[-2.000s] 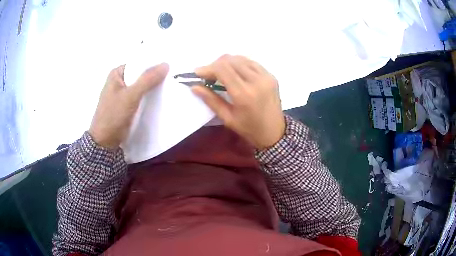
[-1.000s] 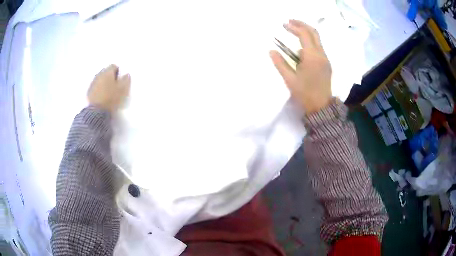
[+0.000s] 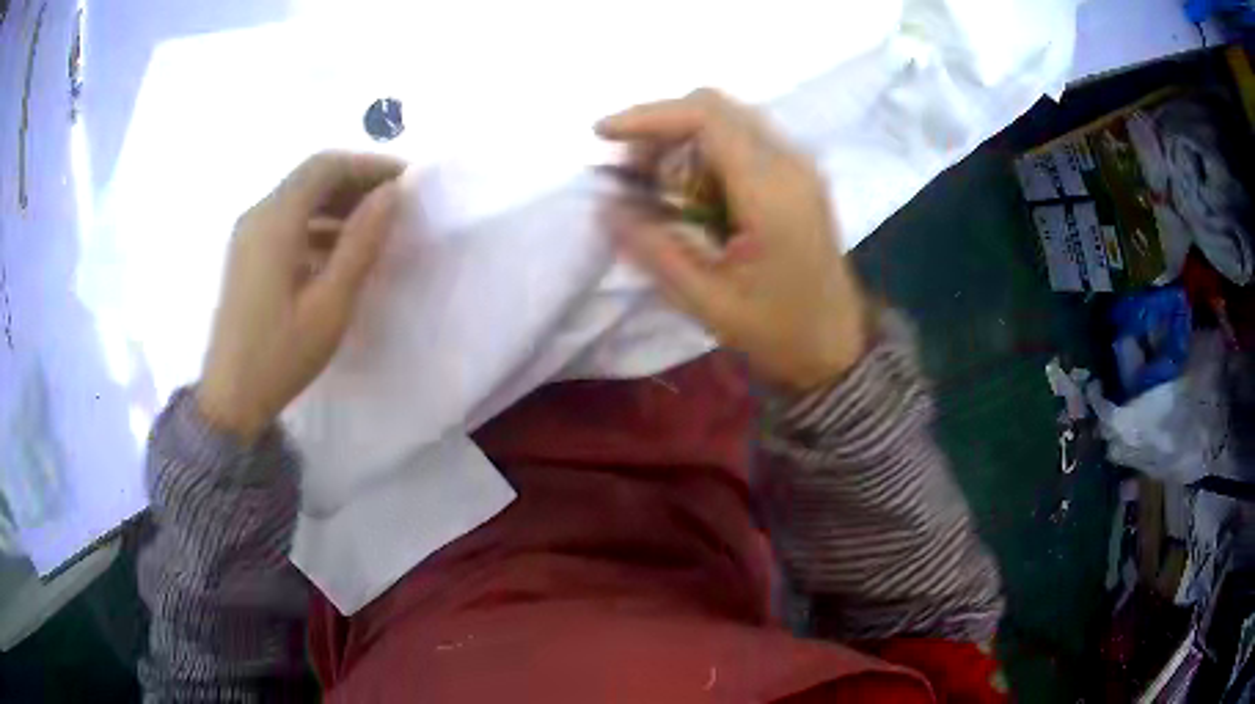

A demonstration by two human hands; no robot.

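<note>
The white garment (image 3: 454,316) lies over the table and hangs over the lap, with a squared corner on the apron (image 3: 592,550). A dark round button (image 3: 384,120) shows on the white cloth beyond my left hand. My left hand (image 3: 306,275) is at the garment's left side, its thumb and fingers around the cloth edge, slightly blurred. My right hand (image 3: 743,227) holds the thread snips (image 3: 661,190), blurred, their tips pointing left just above the cloth. Part of the snips is hidden in the palm.
The tabletop (image 3: 41,275) shows at the left, with pen-like marks. At the right, beyond the green floor (image 3: 963,344), are a carton (image 3: 1067,213), a blue bag (image 3: 1151,334), crumpled plastic (image 3: 1170,426) and scraps.
Since one second ago my hands have come closer together and towards my body. The garment has shifted; a button now shows farther up, and a cloth corner lies on the apron.
</note>
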